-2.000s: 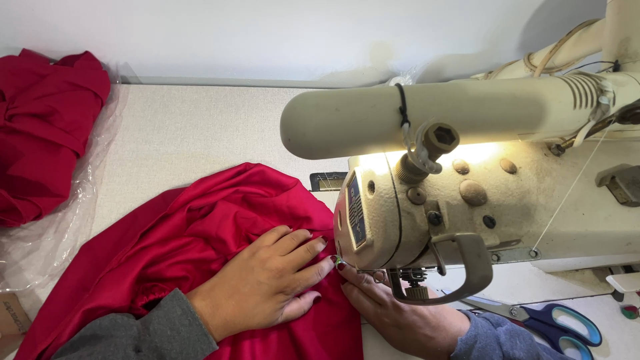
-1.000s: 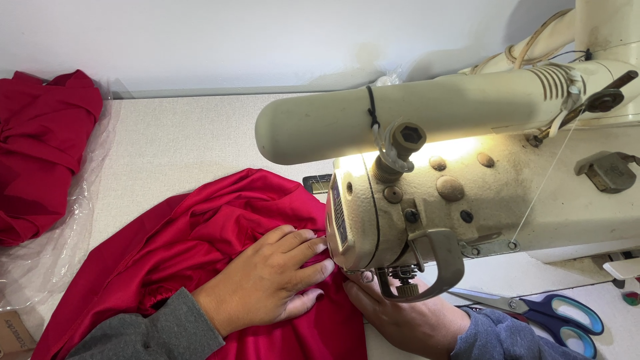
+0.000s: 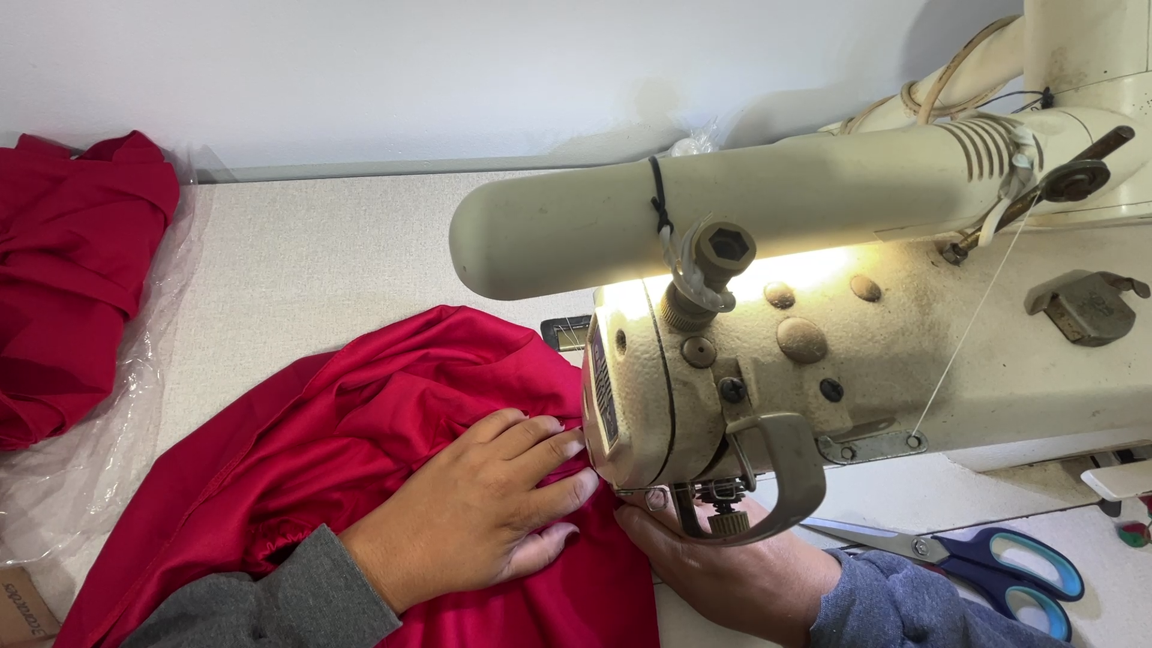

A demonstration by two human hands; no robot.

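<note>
Red satin-like fabric (image 3: 387,414) with a gathered part lies on the sewing table, its right edge under the head of a cream industrial sewing machine (image 3: 774,360). My left hand (image 3: 486,504) rests on top of the fabric, fingers spread, fingertips close to the machine head. My right hand (image 3: 720,558) is at the fabric's right edge, below the machine head and partly behind the metal thread guard (image 3: 796,477); its fingertips seem to touch the cloth, but whether they pinch it is hidden. The needle and presser foot are out of sight behind the machine head.
Scissors with blue handles (image 3: 981,558) lie right of my right hand. More red fabric (image 3: 72,270) sits on clear plastic (image 3: 153,378) at the left, above a brown cardboard piece (image 3: 22,607). A tubular lamp (image 3: 576,220) spans the machine; a wall (image 3: 360,81) stands behind.
The view has shifted somewhat. Both hands keep nearly the same places by the machine head, and the red fabric's outline has changed only slightly.
</note>
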